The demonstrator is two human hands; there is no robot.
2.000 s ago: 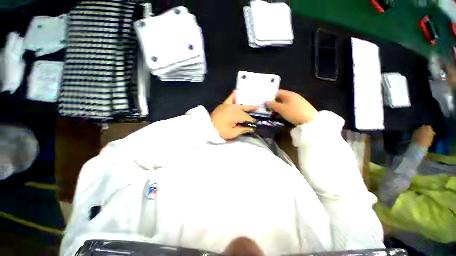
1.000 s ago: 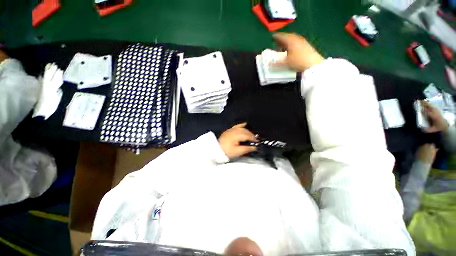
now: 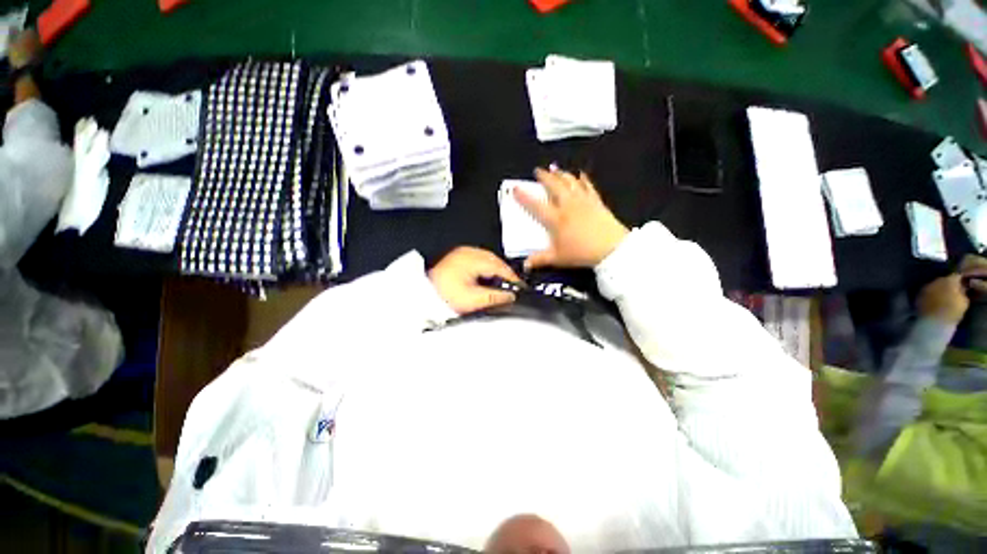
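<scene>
A white perforated plate (image 3: 522, 229) lies on the black table in front of me. My right hand (image 3: 576, 220) is over its right part, fingers spread, palm down; whether it grips the plate I cannot tell. My left hand (image 3: 474, 280) holds a narrow black pad strip (image 3: 547, 290) with white dots at the table's front edge. A tall fanned pile of white plates (image 3: 393, 119) with black corner dots stands left of centre. A smaller white pile (image 3: 576, 97) lies beyond the working plate.
Black sheets with white dots (image 3: 244, 173) are piled at left. A phone (image 3: 695, 143) and a long white sheet (image 3: 792, 198) lie at right. A brown carton (image 3: 206, 346) is below the table. A green conveyor (image 3: 433, 33) runs behind. People's arms show at both sides.
My right hand has come back from the far pile to the table in front of me, where a white plate now lies. My left hand still holds the strip at the edge.
</scene>
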